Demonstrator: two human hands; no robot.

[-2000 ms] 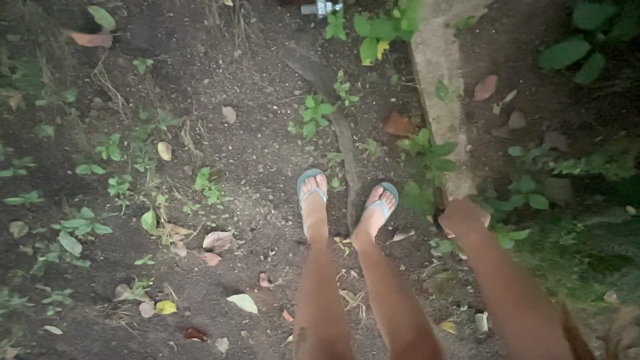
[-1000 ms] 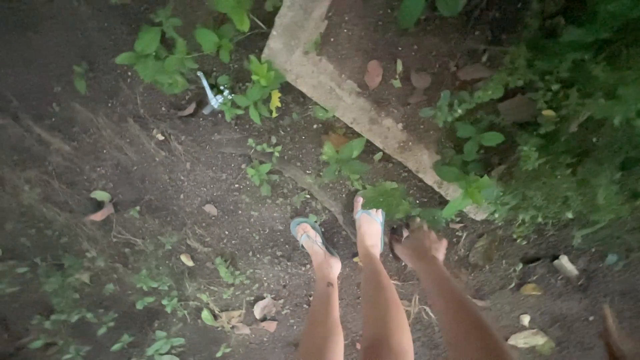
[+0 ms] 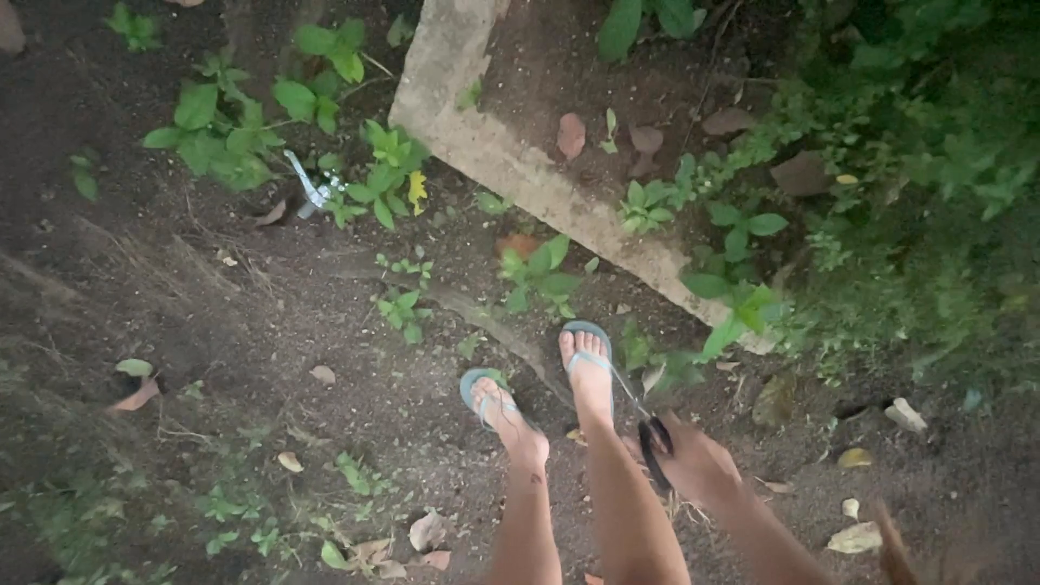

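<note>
My right hand is at the lower right, beside my right shin, shut on a pair of scissors. The black handles lie at my fingers, and the thin metal blades point up and left toward my right foot. On my feet are light blue flip-flops, standing on bare soil. My left hand does not show in the frame.
A concrete curb bends at the upper middle and runs down to the right. Leafy seedlings grow along it, with dense greenery at the right. A whitish object lies among plants. A root crosses the soil.
The view has turned and shifted, so the curb now slants across it. My feet have stepped to new places. The scissors in my right hand now show plainly; before, only something dark showed there.
</note>
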